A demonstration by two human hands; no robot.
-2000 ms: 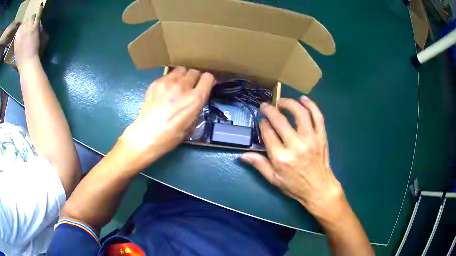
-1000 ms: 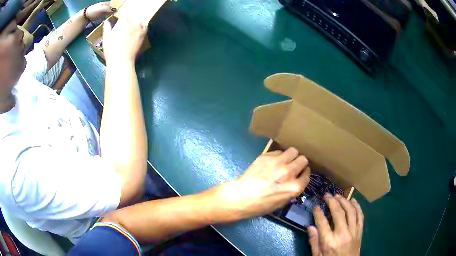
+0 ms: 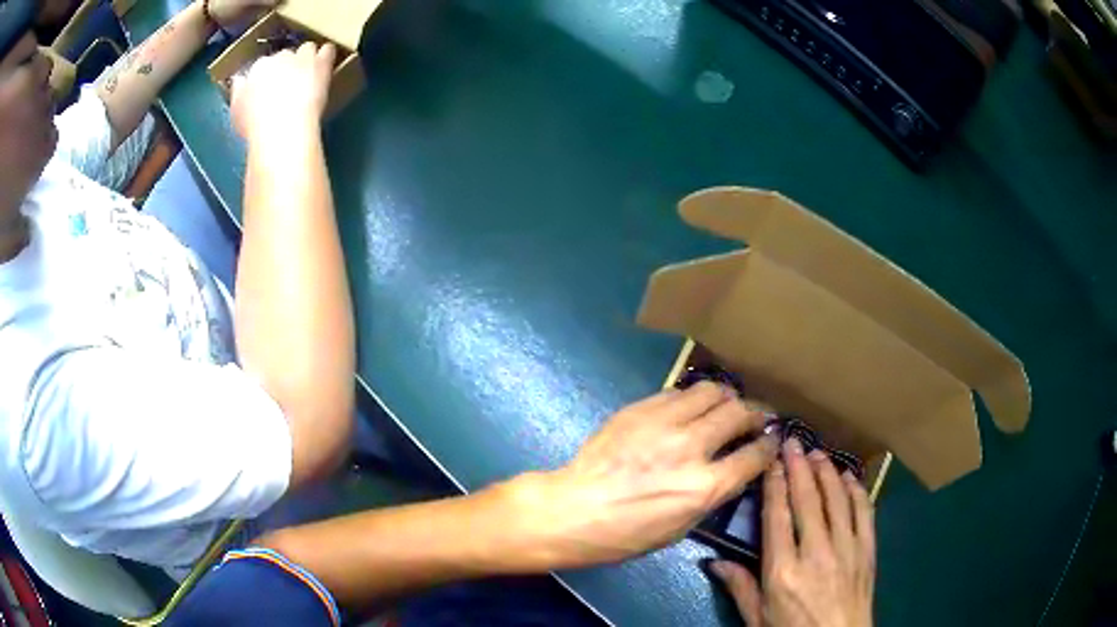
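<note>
A brown cardboard mailer box [image 3: 845, 355] stands on the bench at the lower right, its lid open and tilted back. Black coiled cable [image 3: 802, 435] shows inside along the back, with more loops at the left end. The power adapter [image 3: 742, 521] shows only in part as a greyish block at the front, between my hands. My left hand [image 3: 668, 472] lies over the box's left and middle part, fingers bent down onto the contents. My right hand [image 3: 811, 539] lies over the right part, fingertips on the cable. The hands hide what the fingertips touch, so I cannot tell if they grip.
The dark green bench top [image 3: 515, 245] curves along my side. A person in a white shirt [image 3: 135, 380] sits at the left with hands at another open box [image 3: 349, 80]. A black unit with a row of knobs [image 3: 857, 74] stands at the back right.
The view has swung left toward the co-worker. My left hand has moved right toward my right hand, uncovering cable at the box's left end. My right fingers now lie further over the contents.
</note>
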